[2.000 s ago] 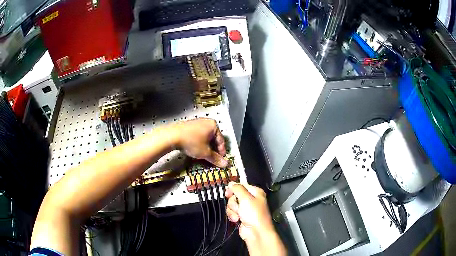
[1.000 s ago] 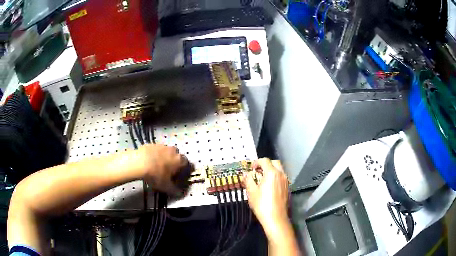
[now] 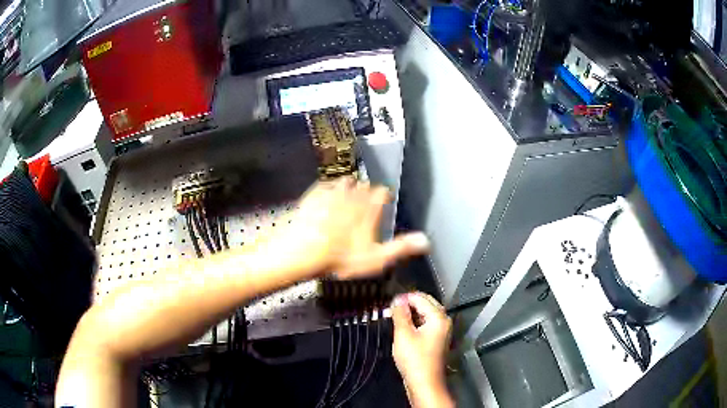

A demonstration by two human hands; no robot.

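The near brass-coloured cable fixture (image 3: 355,295) lies at the table's front edge, partly under my left hand and in its shadow. Several black cables (image 3: 351,351) hang from its front slots. My left hand (image 3: 351,227) is blurred above the fixture, thumb stretched to the right; no held thing shows in it. My right hand (image 3: 420,323) is at the fixture's right end, thumb and forefinger curled together; whether a cable end is between them cannot be told. The fixture's left bar is hidden by my left forearm.
A second cable fixture (image 3: 199,191) with black cables sits at rear left. Spare fixtures (image 3: 333,143) are stacked at rear right beside the control panel (image 3: 319,97). A red machine housing (image 3: 151,68) stands behind the perforated table (image 3: 131,239). A green-blue feeder bowl (image 3: 677,191) is at right.
My left hand has moved from beside the near fixture's left end to above it, its thumb now stretched out. My right hand has moved slightly lower at the right end. The camera view has shifted.
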